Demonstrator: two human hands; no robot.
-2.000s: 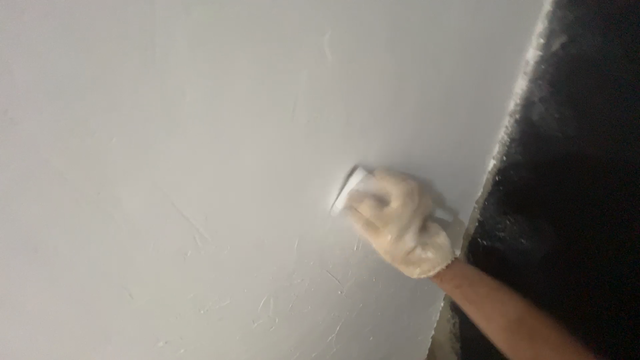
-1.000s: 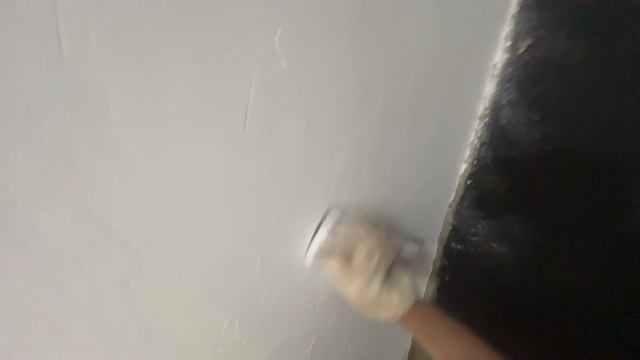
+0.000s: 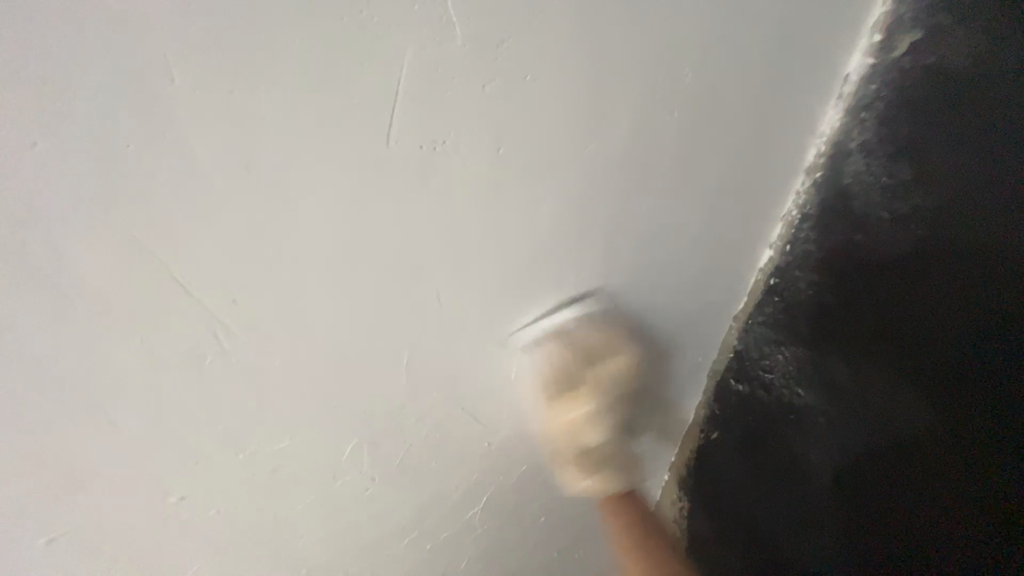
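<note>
My right hand (image 3: 588, 408), in a cream-coloured work glove, is at the lower middle right of the head view and blurred by motion. It is closed on a flat white hand tool (image 3: 560, 318) with a dark thin edge, which lies against the pale plastered wall (image 3: 280, 200). The tool's edge points up and slightly left; whether it is a scraper or a sanding block I cannot tell. Scratches and small ridges mark the wall to the left of and below the glove. My left hand is out of view.
A rough, whitish edge (image 3: 772, 248) of the plastered surface slants from the upper right to the lower middle right. Beyond it lies a dark surface (image 3: 896, 320) with pale smears near the edge. The bare forearm crosses the bottom of the view near this edge.
The gloved hand still holds the tool. The tool's edge, earlier steep and facing left, has turned to face more upward. The view has shifted somewhat over the wall.
</note>
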